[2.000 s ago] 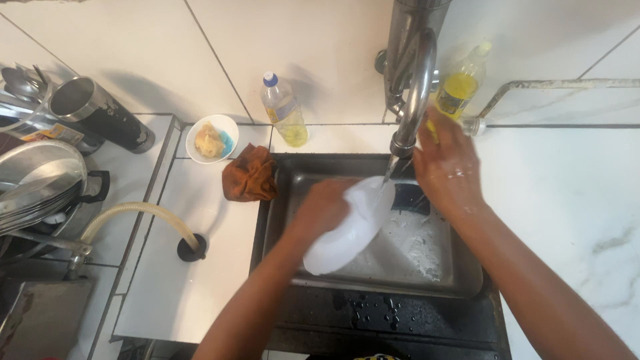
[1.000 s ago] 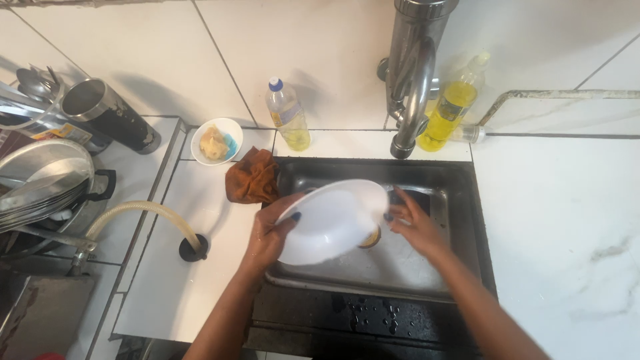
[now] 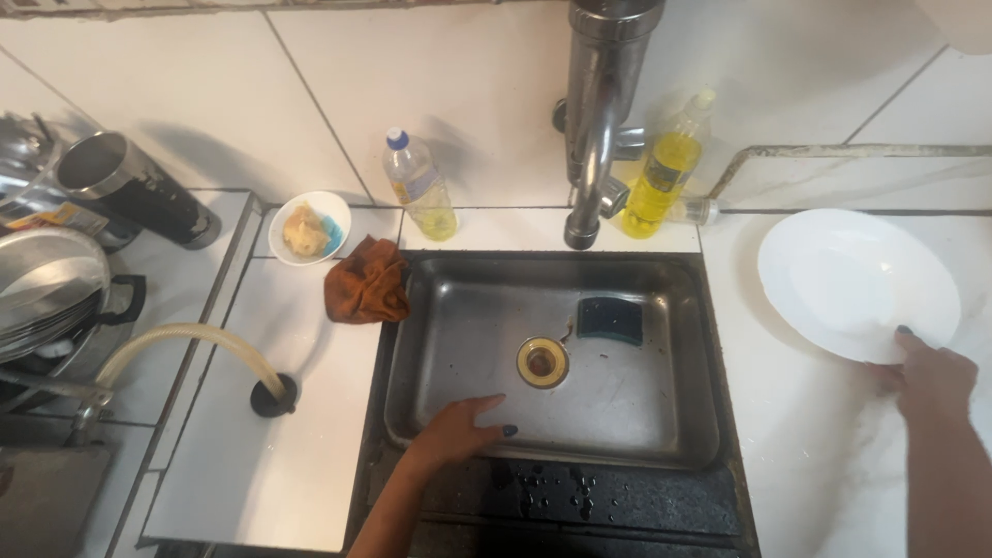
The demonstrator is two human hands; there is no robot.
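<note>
A white plate [image 3: 852,279] is over the white tiled counter right of the sink. My right hand [image 3: 934,372] grips its lower right rim, thumb on top. My left hand [image 3: 461,430] is over the near left part of the metal sink [image 3: 480,310], fingers apart and holding nothing. A dark green scouring pad [image 3: 610,320] lies in the sink, up and to the right of the brass-coloured drain [image 3: 542,362]. Above the sink's back edge hangs the spout of a metal faucet [image 3: 593,178]; no water is seen running from it.
Behind the sink stand a blue-capped bottle [image 3: 422,190] and a bottle of yellow liquid [image 3: 666,178]. A brown cloth [image 3: 366,283] lies at the sink's left corner, beside a small white bowl [image 3: 277,232]. Further left are a hose [image 3: 186,332], a black tumbler [image 3: 147,194] and stacked pans [image 3: 46,271].
The plate, held over the sink in both hands one second ago, has moved right to above the counter in my right hand. My left hand has let go of it.
</note>
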